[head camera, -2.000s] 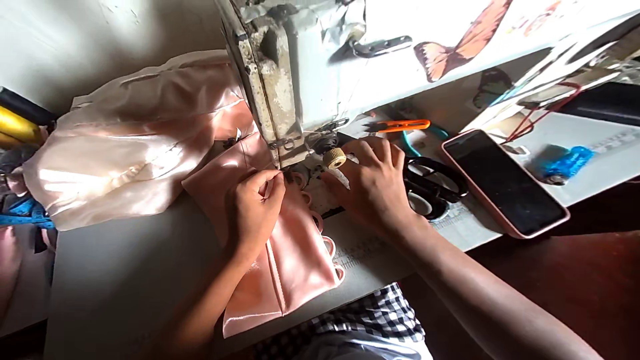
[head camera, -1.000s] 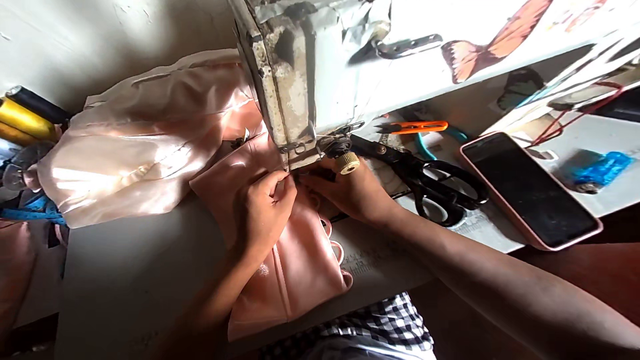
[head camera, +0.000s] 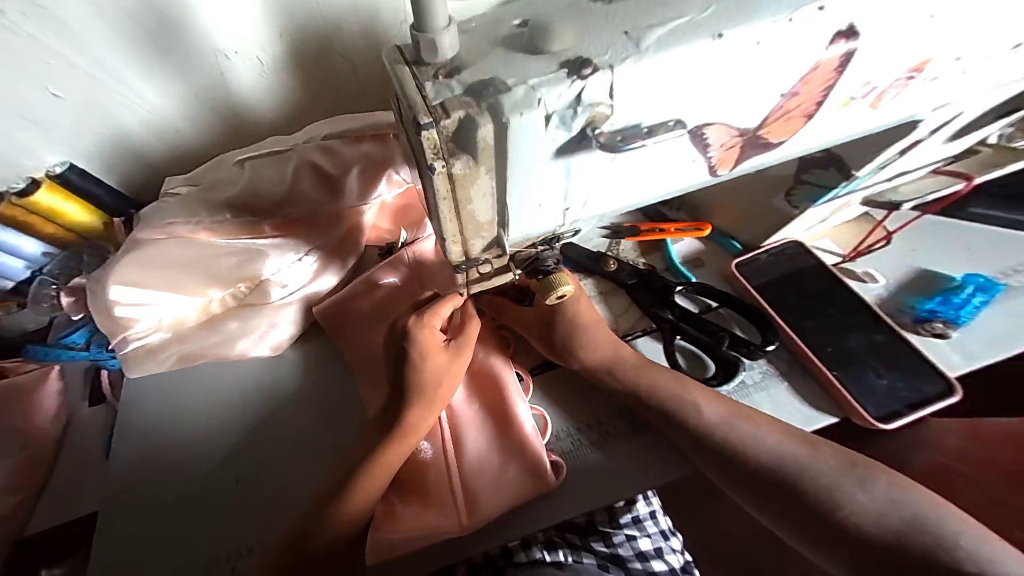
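Note:
A sewing machine (head camera: 472, 176) with a worn head stands over a piece of pink satin fabric (head camera: 488, 448), which has small fabric loops along its right edge. My left hand (head camera: 436, 344) rests on the satin just below the machine's needle area, thumb and forefinger pinched together; whether thread or cloth is between them is too small to tell. Close by on the right, my right hand (head camera: 552, 320) reaches under the machine head behind the brass-coloured tension knob (head camera: 558, 288), its fingertips partly hidden. Paler satin (head camera: 232, 264) lies bunched behind the machine on the left.
Black-handled scissors (head camera: 680, 308) and orange thread snips (head camera: 660, 230) lie right of my right hand. Farther right are a phone in a pink case (head camera: 848, 332) and a blue plastic-wrapped item (head camera: 956, 302). Thread spools (head camera: 64, 208) stand at the left by the wall.
My right hand was by the tension knob, right of the needle area, two seconds ago; it has moved left and in under the machine head. My left hand stays on the satin.

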